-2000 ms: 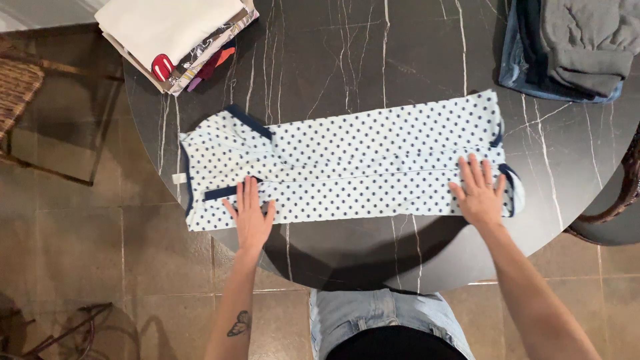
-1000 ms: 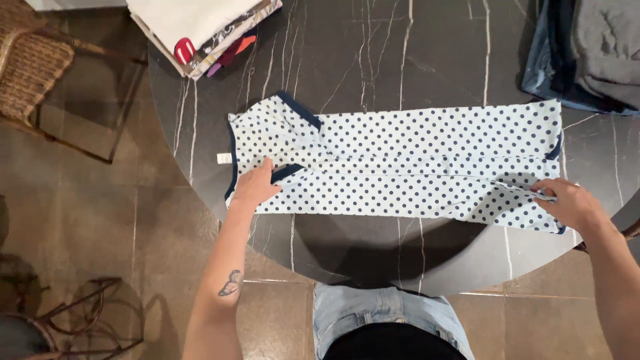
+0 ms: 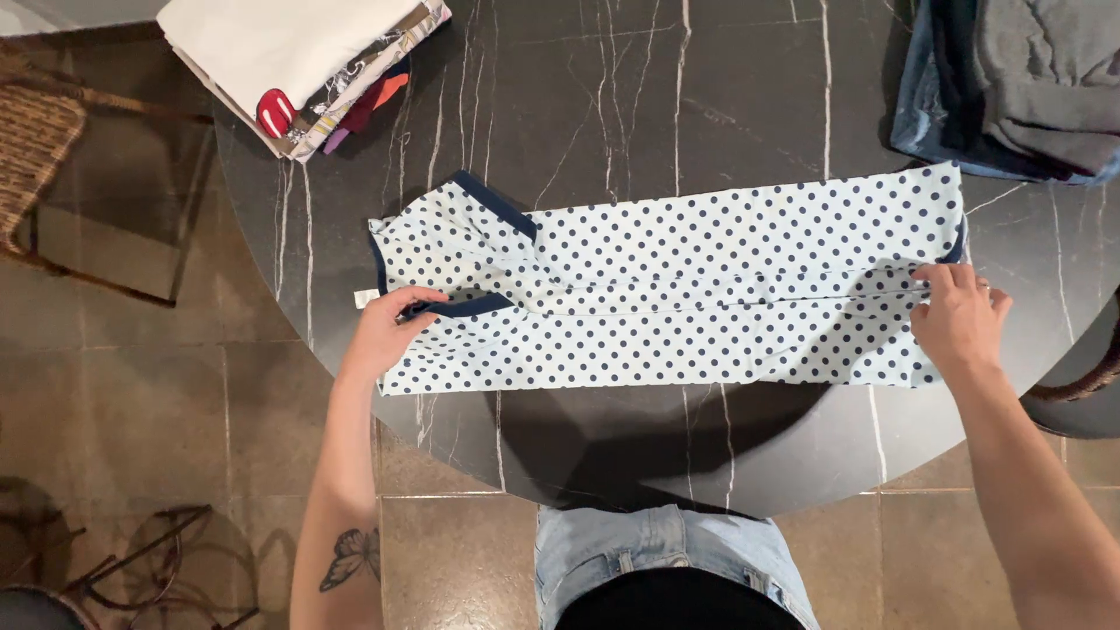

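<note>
A pale blue shirt with dark polka dots and navy trim (image 3: 656, 289) lies in a long folded strip across the dark table. At its left end my left hand (image 3: 389, 328) pinches the navy-trimmed sleeve edge, close to a small white tag (image 3: 366, 298). My right hand (image 3: 961, 315) is at the other end, fingers curled onto the fabric near the navy-trimmed hem, pinching a fold. The fingertips of both hands are partly hidden.
The round black table (image 3: 542, 446) has white veins. A stack of folded light clothes (image 3: 289, 61) lies at the back left, and folded jeans and grey garments (image 3: 1050, 79) at the back right. A wicker chair (image 3: 39, 157) stands at left, another chair (image 3: 1081, 394) at right.
Both hands lay flat on the shirt two seconds ago; now their fingers grip its fabric. The left hand has moved toward the shirt's left end.
</note>
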